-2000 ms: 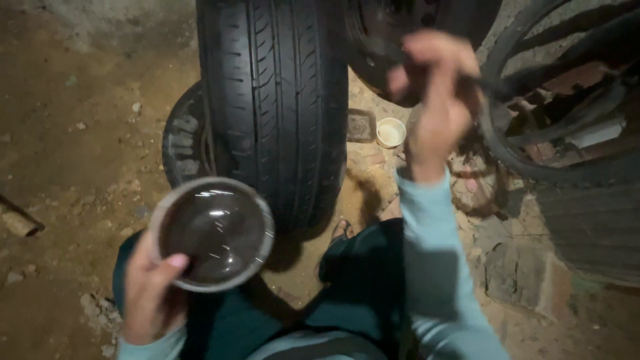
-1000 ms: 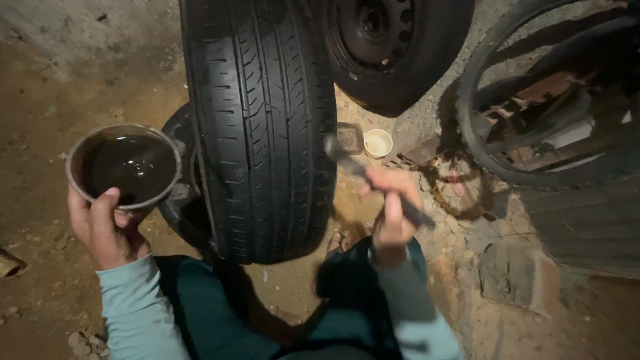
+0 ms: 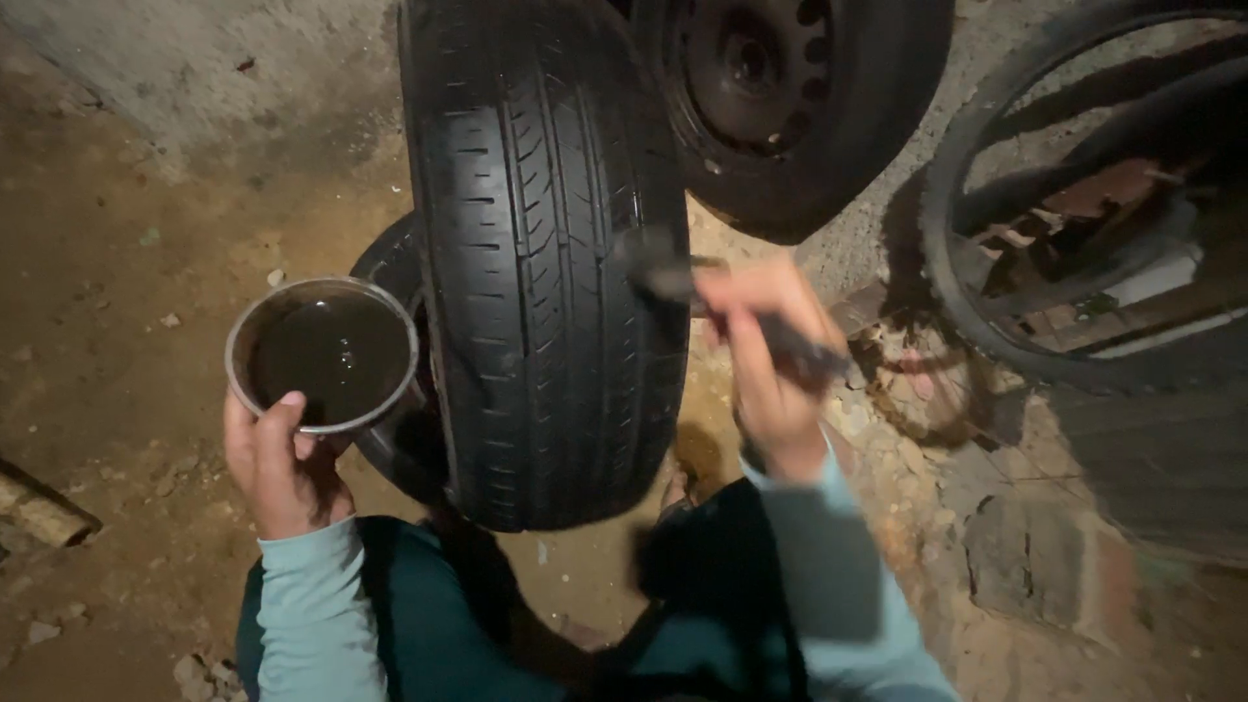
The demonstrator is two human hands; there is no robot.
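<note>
My left hand (image 3: 283, 468) grips the rim of a round bowl (image 3: 409, 336) that holds dark liquid (image 3: 336, 356), its thumb over the near edge. Upright in the middle stands a black car tyre (image 3: 546, 292), its tread facing me and partly wet-looking. My right hand (image 3: 770, 361) is closed around the dark handle of a brush (image 3: 663, 268). The brush is blurred; its head lies over the right side of the tread, and whether it touches cannot be told.
Behind the tyre on the right is a wheel with a steel rim (image 3: 751, 68). Another tyre (image 3: 385, 263) lies low behind on the left. A bicycle tyre (image 3: 941, 234) stands at the right over scrap. A cut pole (image 3: 44, 507) and broken stones (image 3: 1024, 556) rest on the ground.
My right hand has come from away at the right to the tyre's tread with the brush. My left hand with the bowl has moved from near my lap to the tyre's left side.
</note>
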